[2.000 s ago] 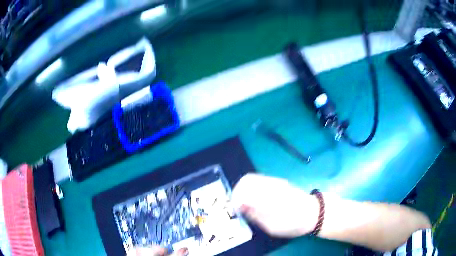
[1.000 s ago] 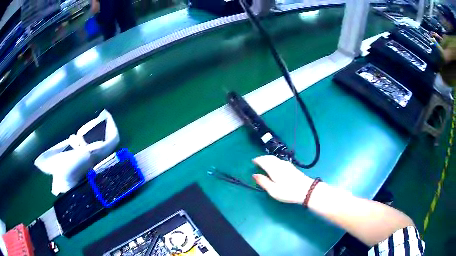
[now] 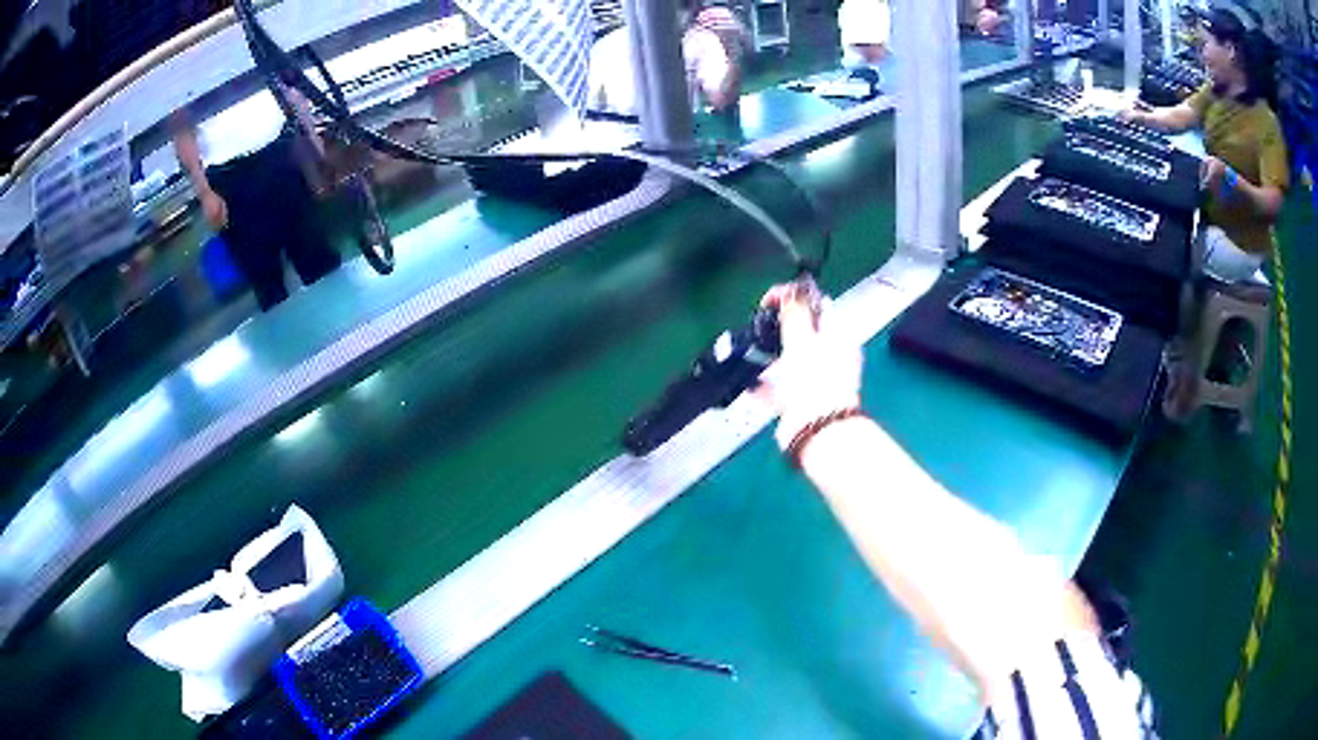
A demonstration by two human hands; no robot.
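Note:
My right hand [image 3: 812, 362] is stretched forward over the bench's back edge, its fingers closed around the cable end of the black electric screwdriver [image 3: 701, 388]. The screwdriver's thick body points down to the left, over the pale rail. The tweezers [image 3: 659, 652] lie on the green bench top below. Only a corner of the black work mat [image 3: 549, 711] shows at the bottom edge; the device on it is out of view. My left hand is out of the picture.
The blue screw bin [image 3: 347, 671] and a white bag [image 3: 239, 614] stand at lower left. Housings with boards lie on black trays [image 3: 1012, 340] at the right. A metal post [image 3: 928, 130] rises behind the bench. A person [image 3: 1240, 145] sits at far right; others stand across the conveyor.
My right hand has left the device and now grips the screwdriver, which is lifted off the bench. The view has swung up and right, and the device and red tray have left the picture.

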